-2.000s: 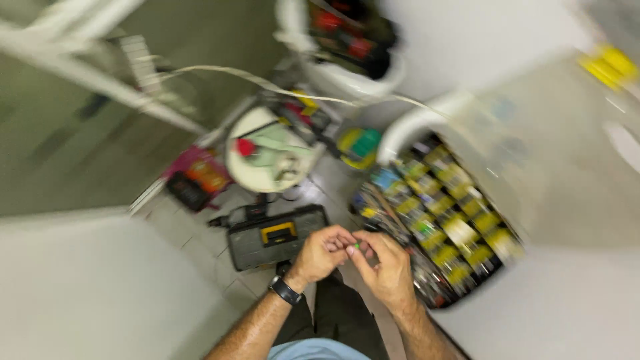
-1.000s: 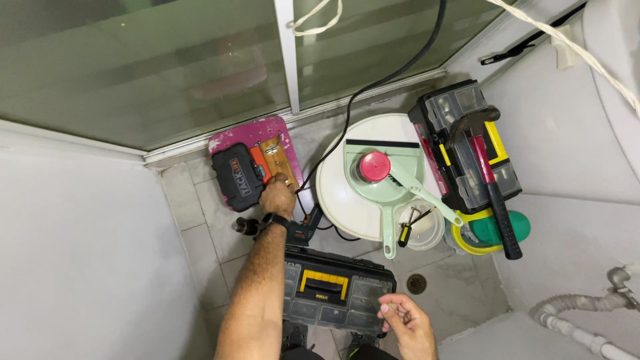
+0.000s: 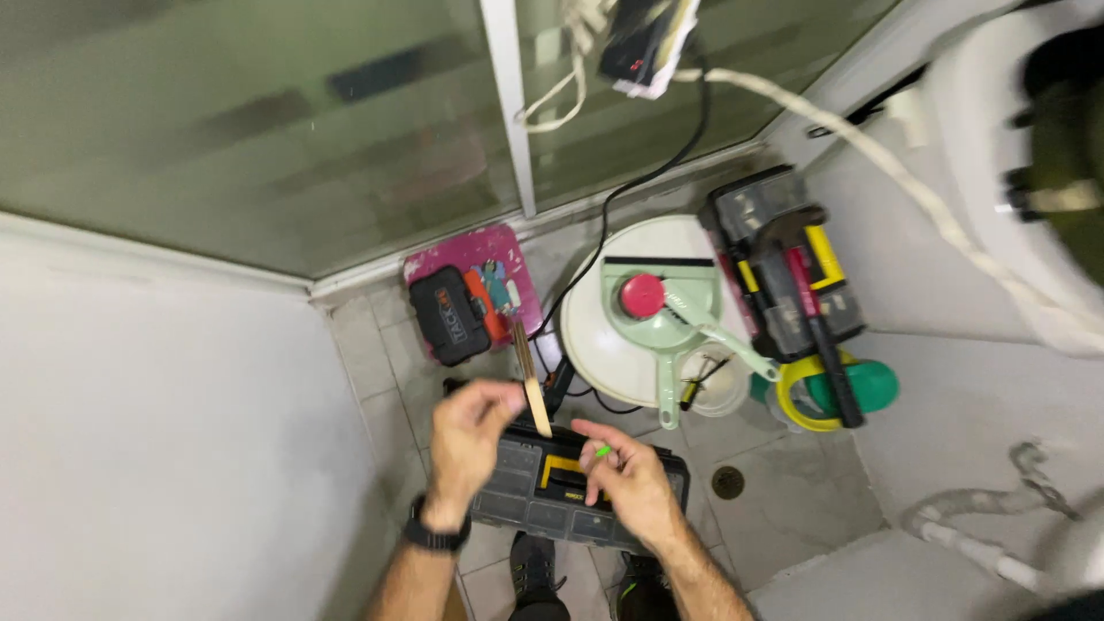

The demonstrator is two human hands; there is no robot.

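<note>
My left hand (image 3: 470, 440), with a black watch on the wrist, is raised over the left part of a black toolbox (image 3: 526, 496). Its thumb and fingertips are close together beside a slim wooden-looking strip (image 3: 536, 401) with a darker upper end; whether they grip it cannot be told. My right hand (image 3: 630, 474) holds a small bright green piece (image 3: 603, 451), perhaps a wall plug, between thumb and fingers above the toolbox's yellow handle (image 3: 556, 473).
A black Tacklife case (image 3: 448, 317) rests on a pink stool (image 3: 470, 247). A white round lid (image 3: 586, 341) carries a green dustpan (image 3: 707, 302). A hammer (image 3: 815, 328) lies over another organizer (image 3: 750, 203). A black cable (image 3: 609, 207) and a white cord (image 3: 862, 142) cross the view.
My left hand has come back from the pink stool to above the toolbox. The strip now shows beside it. The orange-and-black case remains on the stool.
</note>
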